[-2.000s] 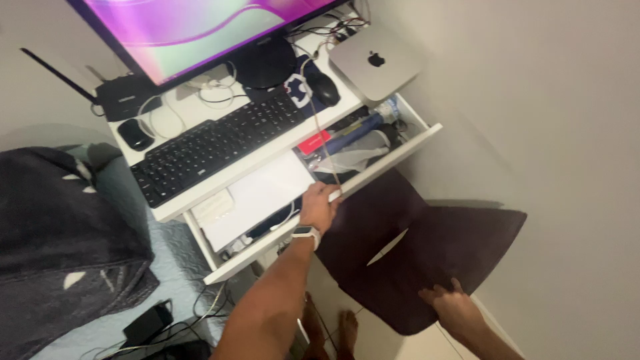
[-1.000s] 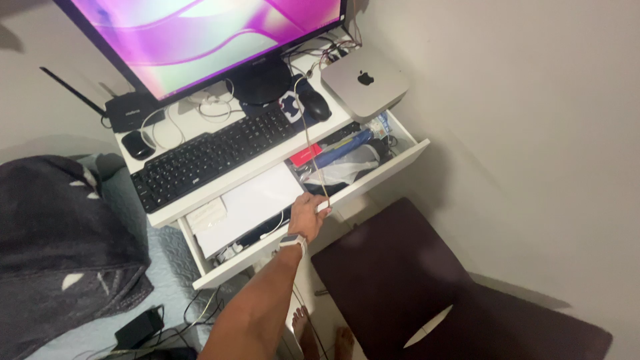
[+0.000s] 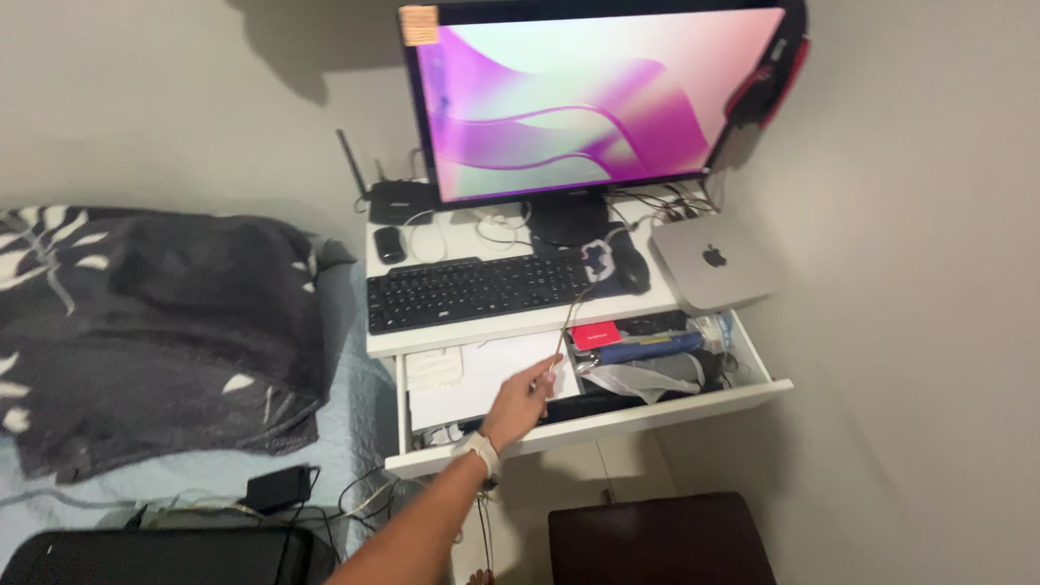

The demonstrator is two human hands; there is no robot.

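My left hand, with a pale watch band on its wrist, is over the pulled-out white drawer. Its fingers hold a thin brownish cord that runs up onto the desktop near the black mouse. Beneath the hand lie white paper and a small cream packet. In the right compartment are a red card, a blue rolled item and a translucent plastic bag. My right hand is out of view.
The white desk bears a monitor, black keyboard, Mac mini and router. A dark chair stands below the drawer. Left is a bed with a dark blanket, a power adapter and cables.
My left hand has moved off the drawer's front edge to above its inside, lifting the cord. My right hand, on the chair two seconds ago, has left view. The view has shifted.
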